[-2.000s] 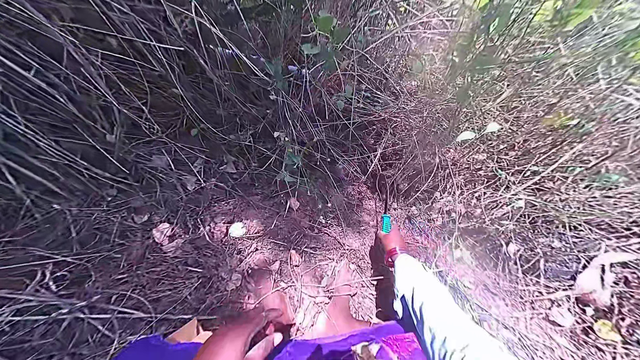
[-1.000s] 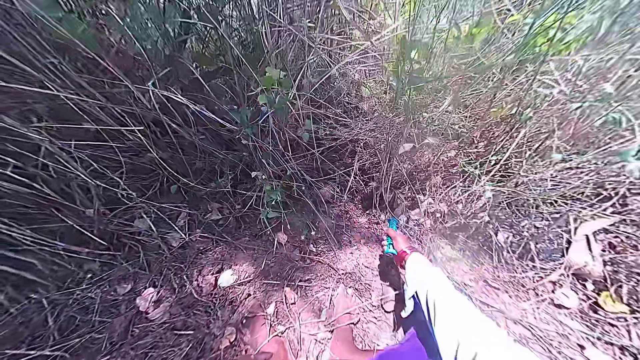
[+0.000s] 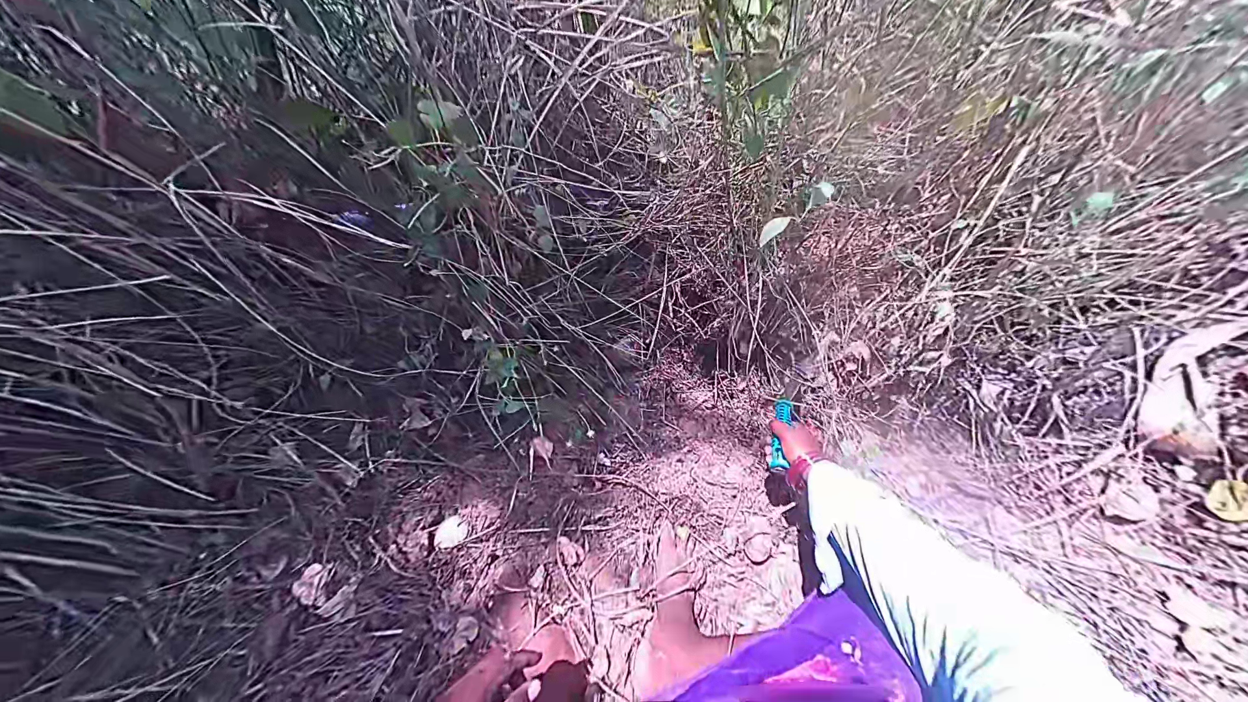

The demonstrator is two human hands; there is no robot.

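My right hand (image 3: 798,444) is shut on the teal handle (image 3: 781,435) of a hand tool, low over the ground at the foot of the dry grass. The tool's far end is too blurred against the stalks to tell its shape. A red band circles the wrist, below a white sleeve with dark blue marks. At the bottom edge, near my bare feet (image 3: 673,595), my left hand (image 3: 517,668) is partly cut off and in shadow; its fingers are hard to make out. Purple cloth (image 3: 809,653) lies over my leg.
Dense dry grass stalks (image 3: 195,370) rise on the left, ahead and on the right. Green leafy stems (image 3: 502,375) grow among them. Straw and dead leaves (image 3: 450,531) cover the soil around my feet. A large pale dry leaf (image 3: 1185,390) lies at the right.
My left hand, not plainly seen one second ago, shows at the bottom edge. My right hand still holds the teal handle. The purple cloth covers more of the lower view than one second ago.
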